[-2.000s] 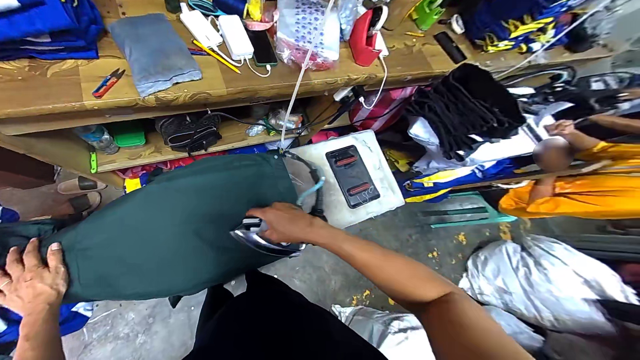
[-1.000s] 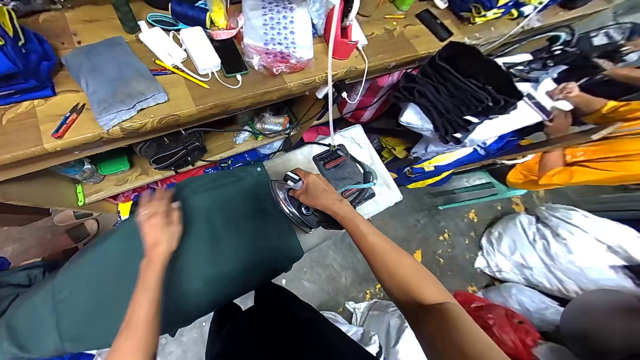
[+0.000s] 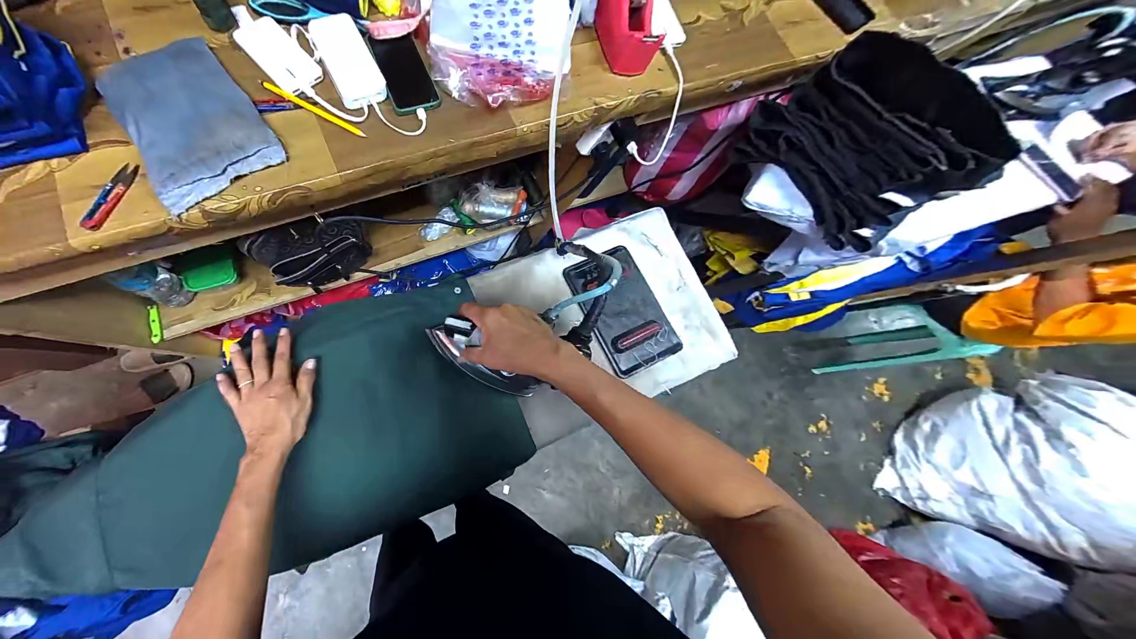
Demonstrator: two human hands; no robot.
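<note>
A dark green garment [image 3: 382,426] is spread over a long padded surface in front of me. My left hand [image 3: 269,395] lies flat on the cloth, fingers spread, with a ring on one finger. My right hand [image 3: 510,340] grips the handle of a clothes iron [image 3: 475,364], whose soleplate sits on the garment near its right end. A cord and hose run from the back of the iron. Just right of it, a dark iron rest [image 3: 635,319] stands on a white cloth-covered board end [image 3: 701,311].
A wooden table [image 3: 355,169] runs along the far side, bearing thread snips [image 3: 110,197], a folded grey cloth [image 3: 191,120], white power banks [image 3: 348,67] and a phone [image 3: 405,75]. Black garments [image 3: 874,133] lie at right, near another person's hand [image 3: 1083,209]. Silvery sacks [image 3: 1021,461] lie on the floor.
Two seconds ago my left hand lay at the far left end of the cloth; it moved right, and now rests flat. The iron, at the cloth's right edge one second ago, is back farther onto it.
</note>
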